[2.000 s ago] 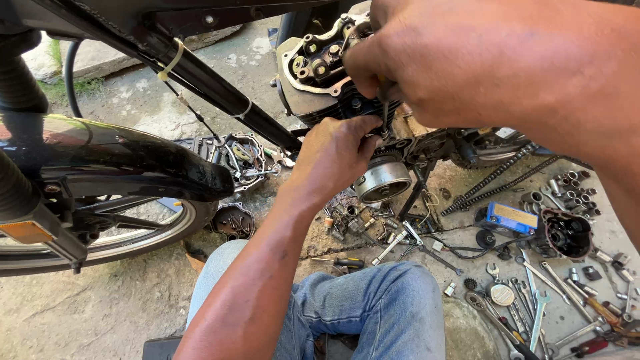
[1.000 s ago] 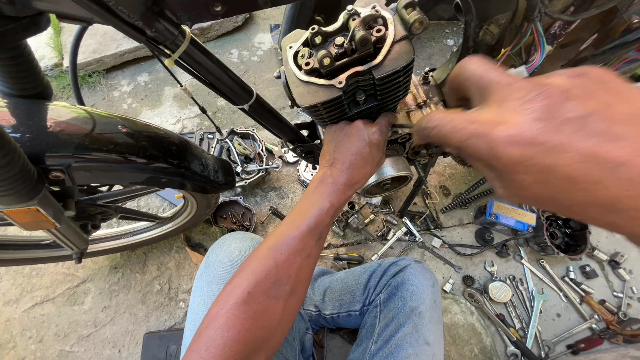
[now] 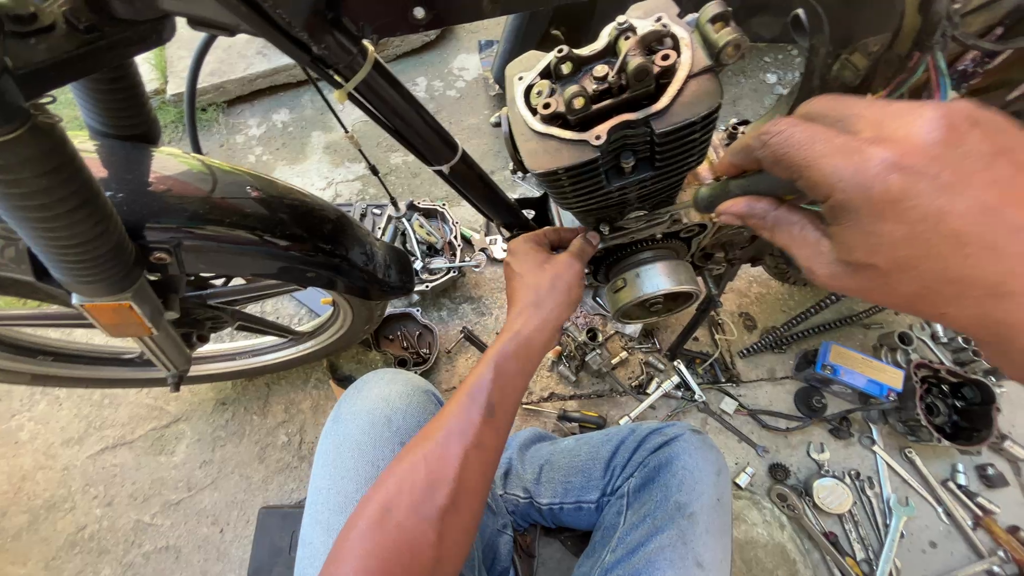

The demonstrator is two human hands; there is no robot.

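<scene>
A finned engine cylinder and head point(image 3: 616, 160) stands on the motorcycle's engine, with the rocker parts point(image 3: 612, 76) exposed on top. My left hand point(image 3: 552, 268) is at the joint below the fins, thumb and forefinger together; whether a small part is between them cannot be told. My right hand point(image 3: 872, 200) grips a dark tool handle point(image 3: 744, 192), whose far end points toward the cylinder's base and is hidden. Below the cylinder sits the round metal flywheel rotor point(image 3: 652, 292), just right of my left hand.
The front wheel and black fender point(image 3: 264, 216) stand at left beside the frame tube point(image 3: 416, 132). Wrenches point(image 3: 896, 528), a ratchet point(image 3: 800, 512), a blue battery point(image 3: 860, 370), chain point(image 3: 792, 324) and engine covers point(image 3: 408, 340) lie on the ground.
My right hand has moved from above the engine head to its right side. My left hand remains near the cylinder's base. The engine head, earlier partly covered, now shows fully.
</scene>
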